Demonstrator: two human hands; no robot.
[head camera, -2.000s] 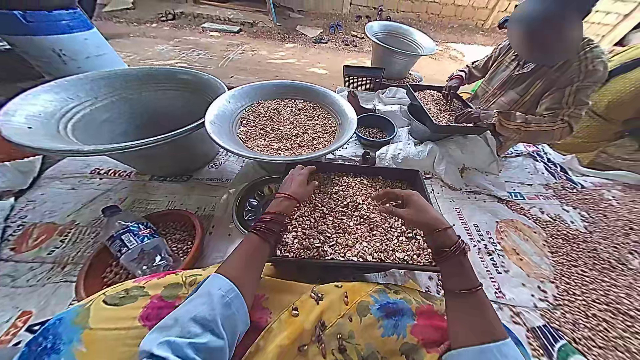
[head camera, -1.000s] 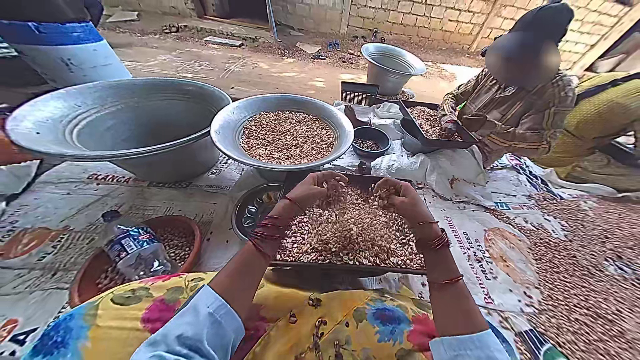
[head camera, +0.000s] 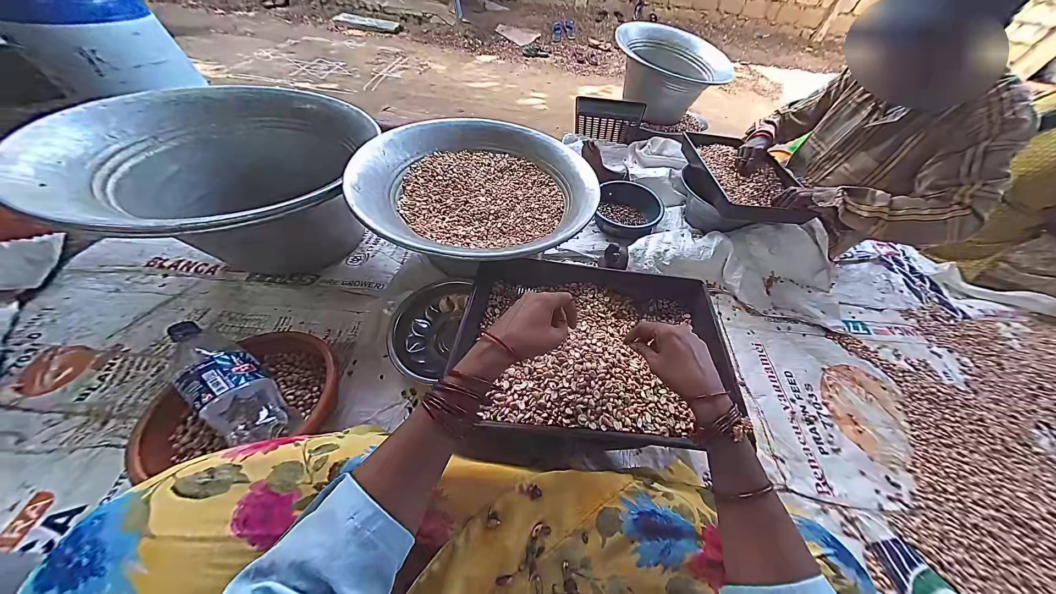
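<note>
A dark rectangular tray (head camera: 722, 355) heaped with split, light brown seeds or nuts (head camera: 586, 379) rests just beyond my lap. Over its left half, my left hand (head camera: 532, 323) is curled with the fingers bent inward, just above the heap. My right hand (head camera: 676, 359) touches the right side of the heap with bent fingertips. Whether either hand holds any pieces cannot be made out. Beyond the tray stands a wide metal basin (head camera: 363, 186) filled with similar pieces (head camera: 483, 198). A round metal dish (head camera: 404, 330) lies partly against the tray's left side.
A large metal basin (head camera: 272, 223) stands left. Nearer, a plastic bottle (head camera: 227, 388) lies in a clay bowl (head camera: 330, 363) of nuts. A small dark bowl (head camera: 631, 198) sits beyond the tray. Another person (head camera: 916, 173) works at a tray (head camera: 763, 213) at right. Loose pieces (head camera: 982, 429) cover the right-hand ground.
One second ago both hands were raised close together with pieces falling between them; now they are lower and farther apart over the heap.
</note>
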